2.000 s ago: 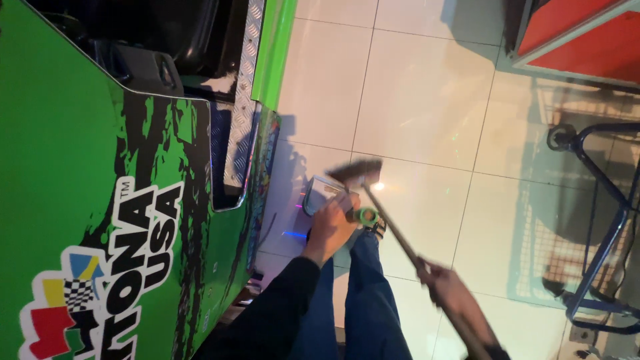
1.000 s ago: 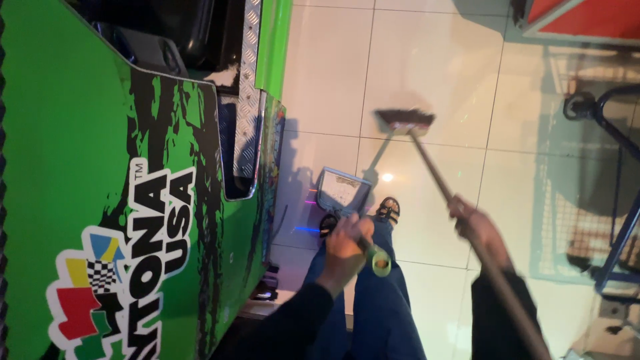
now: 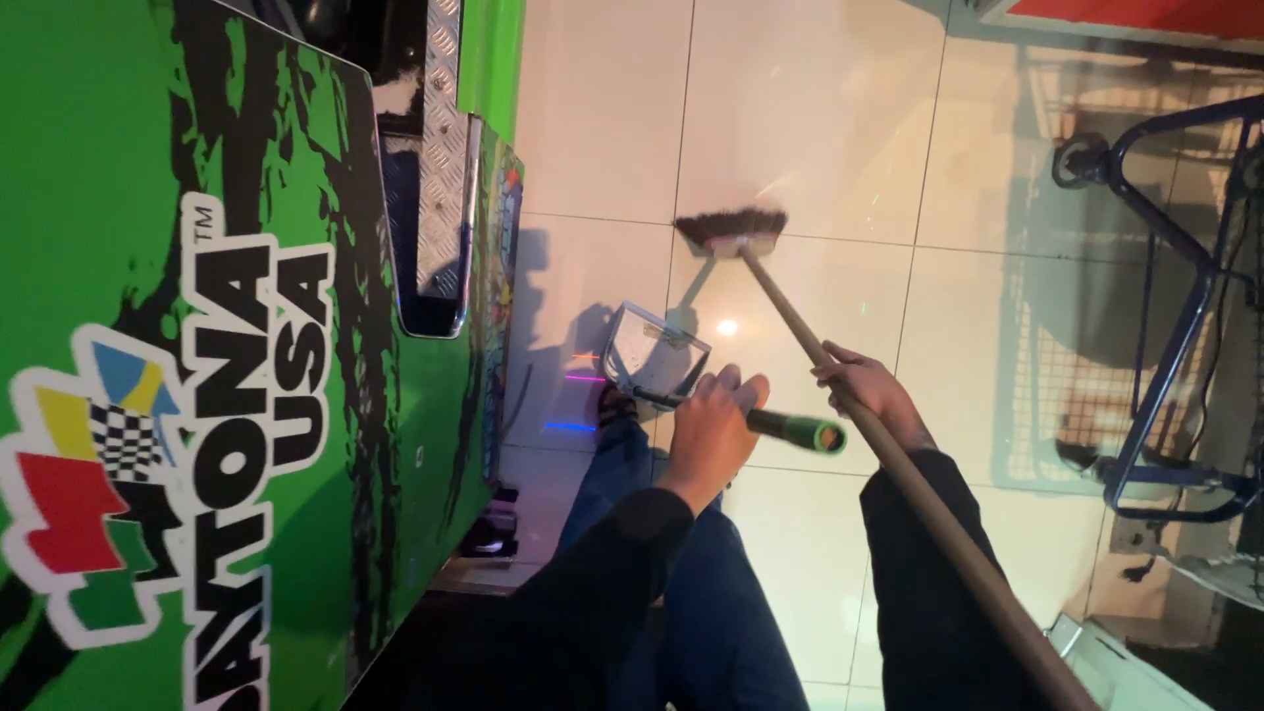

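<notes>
My left hand (image 3: 713, 434) is closed around the handle of a long-handled dustpan (image 3: 657, 348), whose green-tipped end (image 3: 825, 435) points right. The pan rests on the tiled floor by my foot, with some debris that I cannot identify in it. My right hand (image 3: 869, 390) grips the wooden handle of a broom (image 3: 733, 234). The broom's dark bristles touch or hover just over the floor, beyond the pan and to its right; which one I cannot tell. Its handle runs down to the lower right, past my sleeve.
A green arcade racing cabinet (image 3: 434, 415) with a metal tread-plate edge stands close on the left. At the right is a blue tubular metal frame (image 3: 1175, 355) on casters. A red object (image 3: 1145, 18) lies at the upper right, a pale box (image 3: 1116, 667) at the lower right.
Two seconds ago the broom head was over the dustpan; since then it has moved off to the right of it. Both hands have kept hold of their handles.
</notes>
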